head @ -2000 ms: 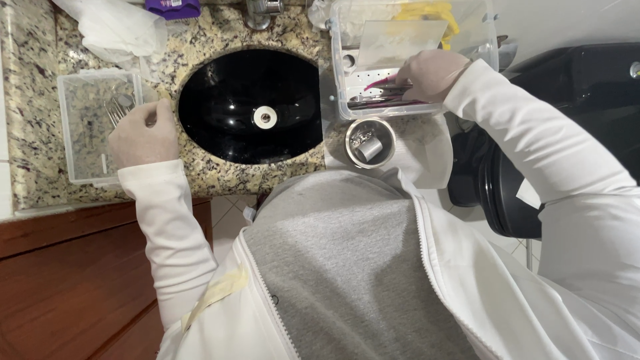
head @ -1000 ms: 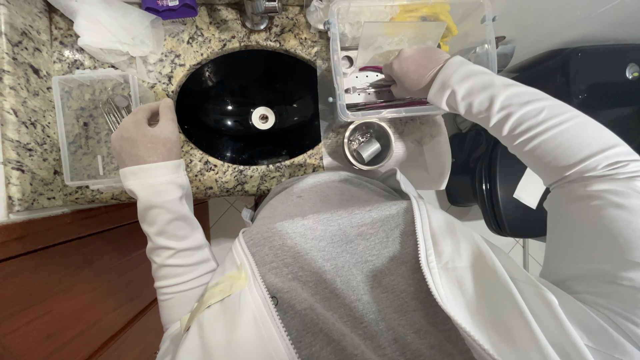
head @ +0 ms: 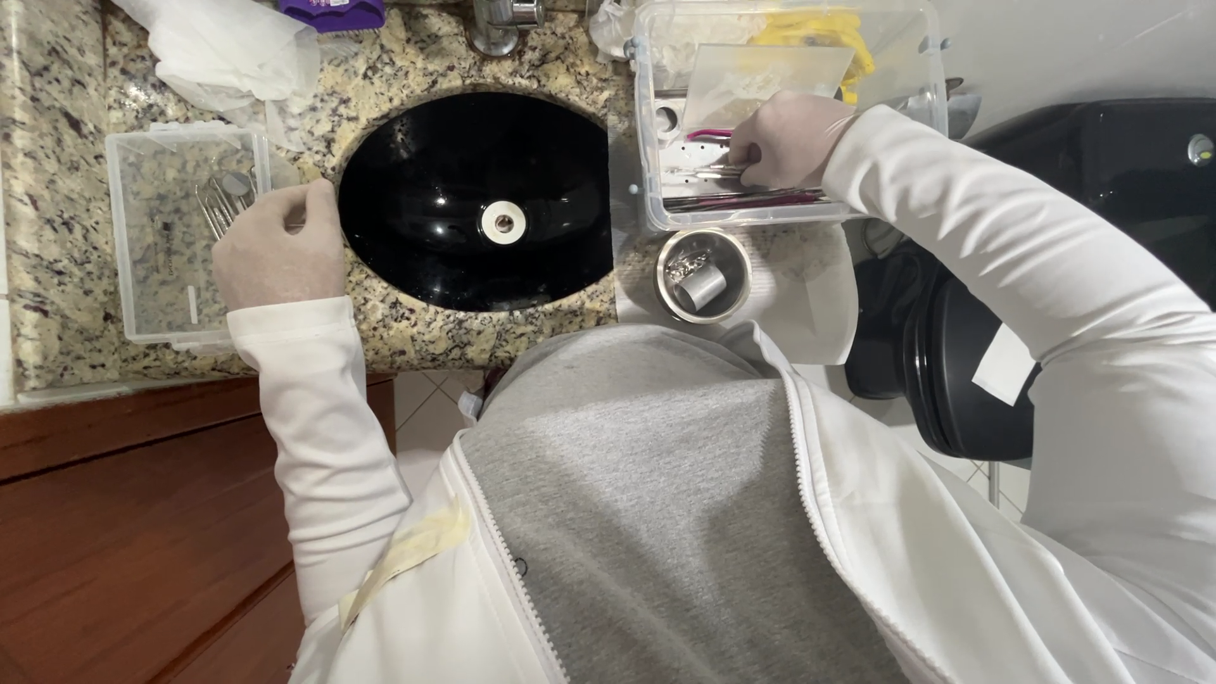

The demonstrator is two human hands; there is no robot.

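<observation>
My gloved left hand (head: 282, 245) is closed around several thin metal dental instruments (head: 220, 207), a round mouth mirror (head: 237, 183) among them, over the right part of a clear plastic box (head: 142, 328). My gloved right hand (head: 790, 141) reaches into a larger clear plastic bin (head: 649, 190), its fingers bent at slim metal instruments (head: 705, 173); whether they grip one is hidden. A pink-handled instrument (head: 711, 135) and more dark and metal ones (head: 750, 200) lie around those fingers. Just below the bin stands a round steel cup (head: 665, 296) with a metal cylinder (head: 702, 286) and small metal pieces inside.
An oval black sink (head: 427, 237) lies between my hands, with a chrome faucet (head: 496, 27) behind it. White plastic wrap (head: 233, 57) and a purple object (head: 332, 11) are at the back left. Yellow material (head: 836, 38) is in the bin, and a black toilet (head: 969, 380) stands at right.
My right hand has shifted slightly within the bin, around the instruments. The left hand stays at the smaller box with the instruments in its fingers.
</observation>
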